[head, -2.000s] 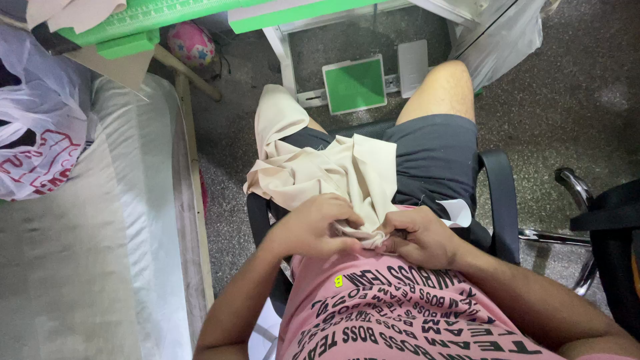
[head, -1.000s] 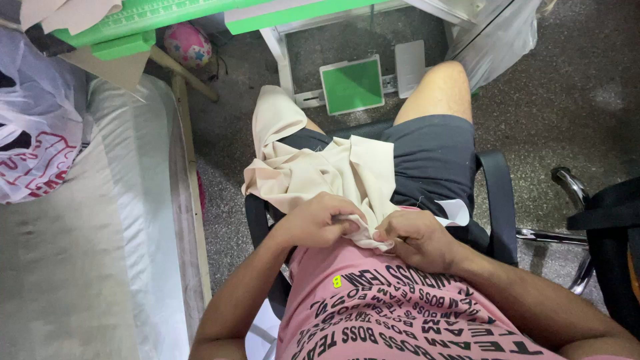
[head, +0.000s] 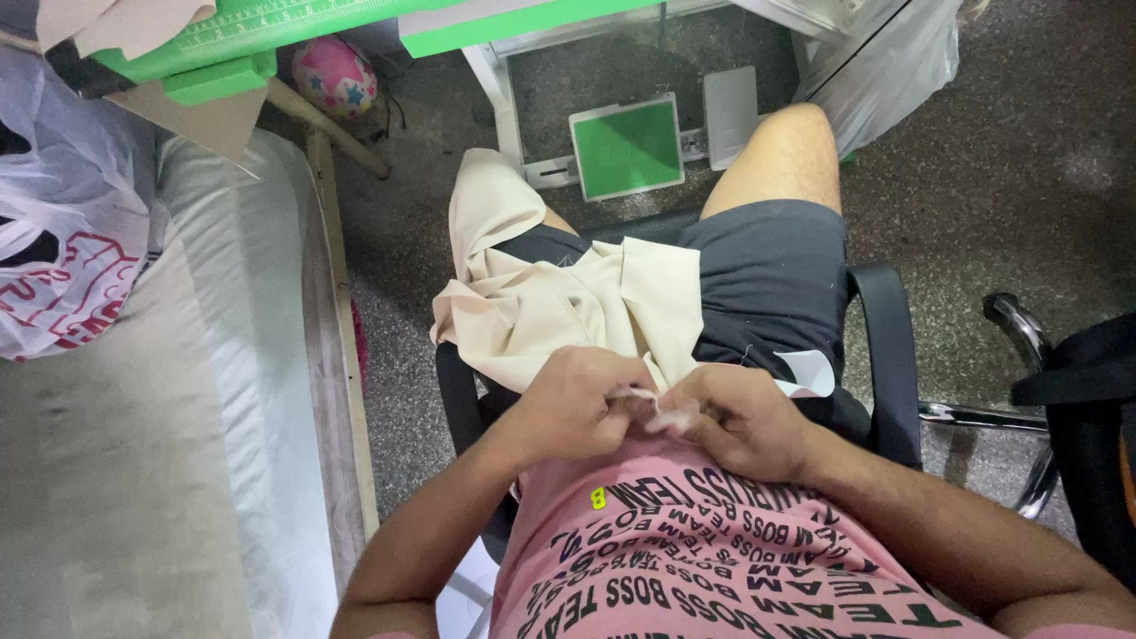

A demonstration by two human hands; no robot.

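Note:
Cream fabric [head: 568, 306] lies crumpled over my lap and drapes over one knee. At its near edge, in front of my pink printed shirt [head: 674, 550], my left hand [head: 581, 404] and my right hand [head: 745, 422] meet with bent fingers. Between their fingertips they pinch a small pale, blurred piece [head: 670, 415]; whether it is part of the cream fabric cannot be told. Beside my right hand, a curled white strip [head: 808, 373] rests on my dark shorts [head: 772, 275].
A green pedal plate [head: 628, 146] sits under the green-edged table [head: 515, 28]. Plastic bags [head: 71, 213] lie on the padded surface [head: 115, 444] at left. A black armrest [head: 892, 355] flanks me; a chrome chair base [head: 985, 417] stands at right. A pink ball [head: 333, 75] is at upper left.
Both hands have shifted slightly at the fabric's near edge. A small pale piece now shows between the fingertips, where bunched cream fabric showed before.

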